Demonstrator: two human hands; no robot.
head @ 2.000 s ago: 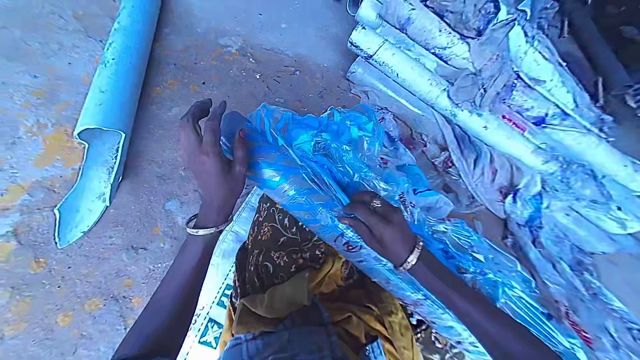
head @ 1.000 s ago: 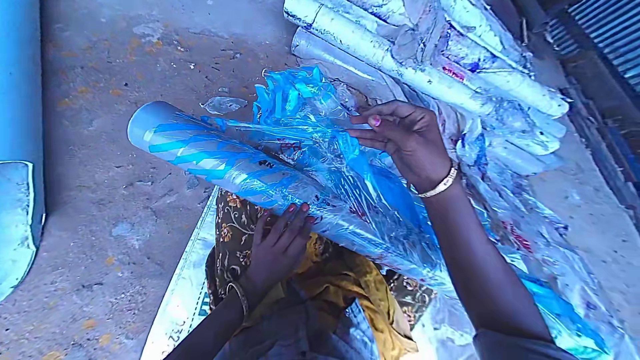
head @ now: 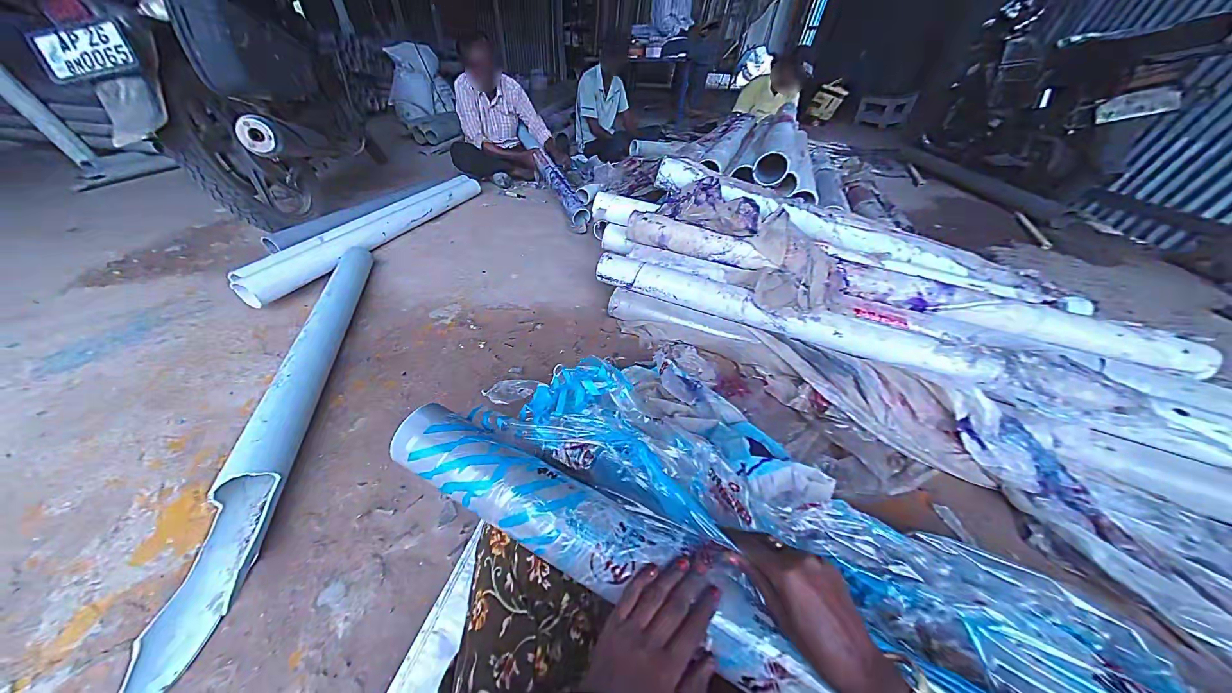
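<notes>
A pipe-shaped roll [head: 539, 500] wrapped in clear plastic film with blue stripes lies slantwise across my lap, over dark flowered cloth [head: 525, 616]. My left hand [head: 654, 626] rests on the near side of the roll, fingers spread on the film. My right hand [head: 799, 597] is at the roll's far side, beside loose film; its fingertips are partly hidden, so its grip is unclear. Crumpled clear and blue plastic film [head: 693, 462] lies against the roll on the right.
A cut pale pipe [head: 298, 404] lies on the floor to the left, with more pipes [head: 356, 236] beyond. Film-draped white pipes [head: 818, 313] are piled at right. A motorcycle [head: 260, 106] stands at back left. A person [head: 491, 111] sits holding a pipe, near other seated people.
The view has tilted up to show the workshop. My right hand, raised above the film one second ago, is now down by the roll. My left hand has moved farther down along the roll.
</notes>
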